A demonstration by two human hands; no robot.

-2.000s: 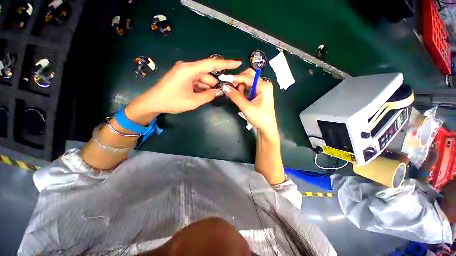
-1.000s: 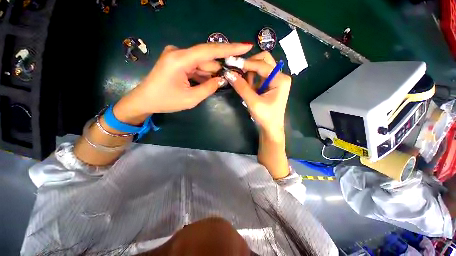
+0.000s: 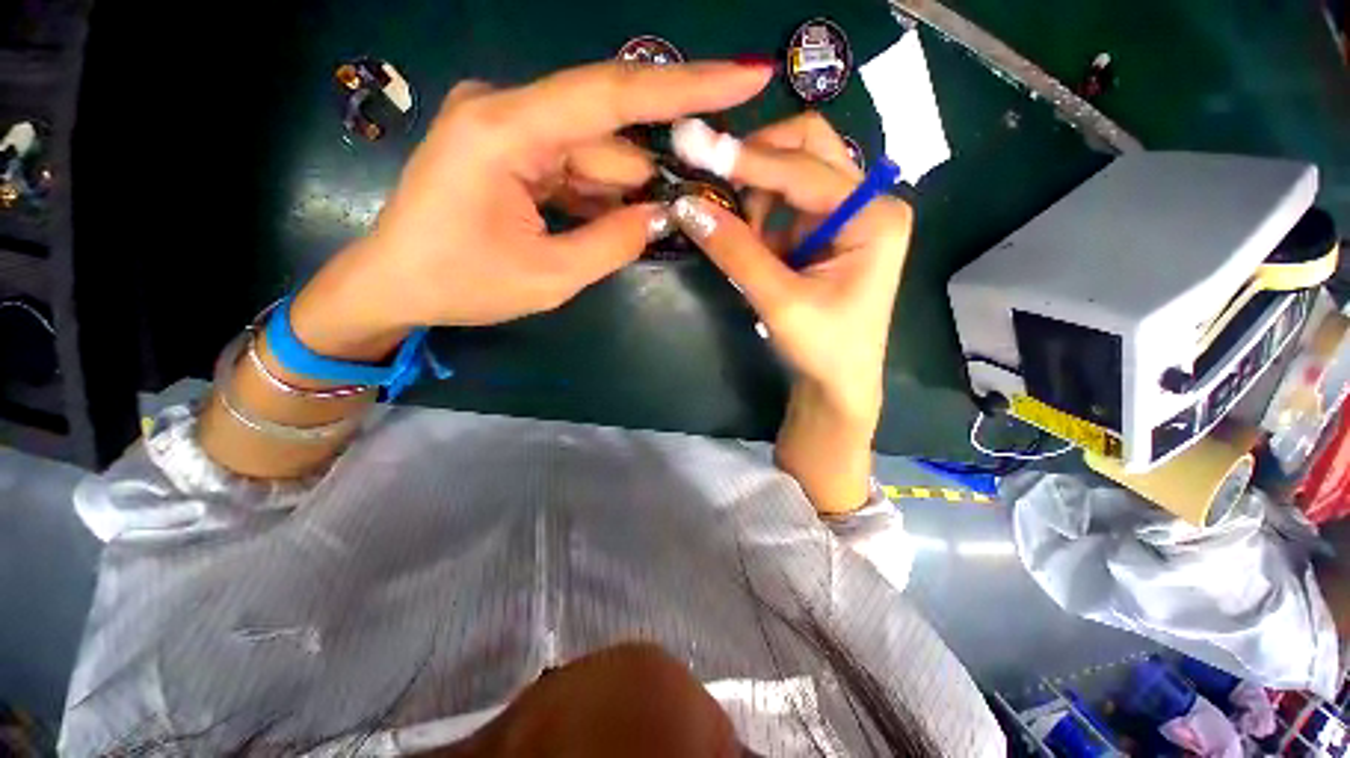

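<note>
A round black housing [image 3: 708, 193] is held between the fingertips of both hands above the green mat; coppery parts show at its edge and fingers hide much of it. My left hand [image 3: 496, 222] grips it from the left, forefinger stretched out above it, with a blue strap on the wrist. My right hand [image 3: 829, 267] grips it from the right, a white cover on one fingertip. A slim blue stick [image 3: 848, 210] is also held in my right hand, slanting up to the right.
Circuit-filled round units lie beyond my hands [image 3: 817, 62] and at left [image 3: 373, 101]. A white paper slip [image 3: 905, 104] and metal strip [image 3: 1022, 71] lie at the far side. A black tray [image 3: 37, 252] is at left; a white-grey box [image 3: 1133, 282] and tape roll [image 3: 1184, 481] are at right.
The view has shifted, so the mat's things sit higher and the left tray shows less. Both hands still hold the housing. The blue stick now leans more to the right.
</note>
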